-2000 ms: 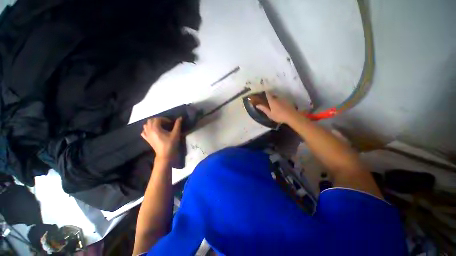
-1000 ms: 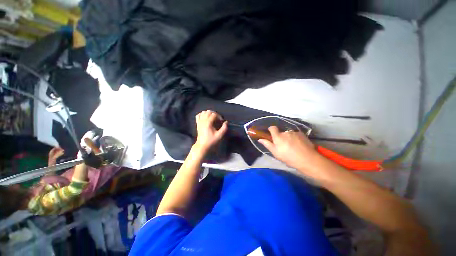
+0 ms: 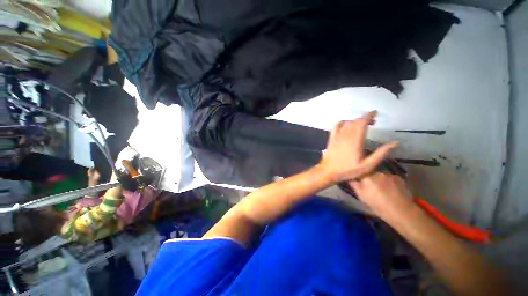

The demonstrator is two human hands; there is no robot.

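Black trousers lie on the white table, with one leg point(image 3: 272, 147) stretched flat towards the right. My left hand point(image 3: 350, 150) is at the right end of this leg, palm down, with thumb and fingers spread. My right hand point(image 3: 383, 193) is just below and right of it, partly covered by it, with fingers curled round the steam iron. The iron's dark body point(image 3: 393, 166) shows only in part past my hands; its handle is hidden. The orange-red hose sleeve point(image 3: 451, 222) runs down-right from beside my right wrist.
A large black garment pile point(image 3: 324, 52) covers the far side of the white table point(image 3: 477, 104). Two thin dark strips point(image 3: 420, 132) lie right of my hands. At left, a person's striped yellow sleeve point(image 3: 92, 217) is beside another iron point(image 3: 147, 172) and a curved metal stand.
My left hand has moved right from the middle of the leg to its end, beside my right hand. My right hand and the iron have moved right and nearer me, uncovering the leg.
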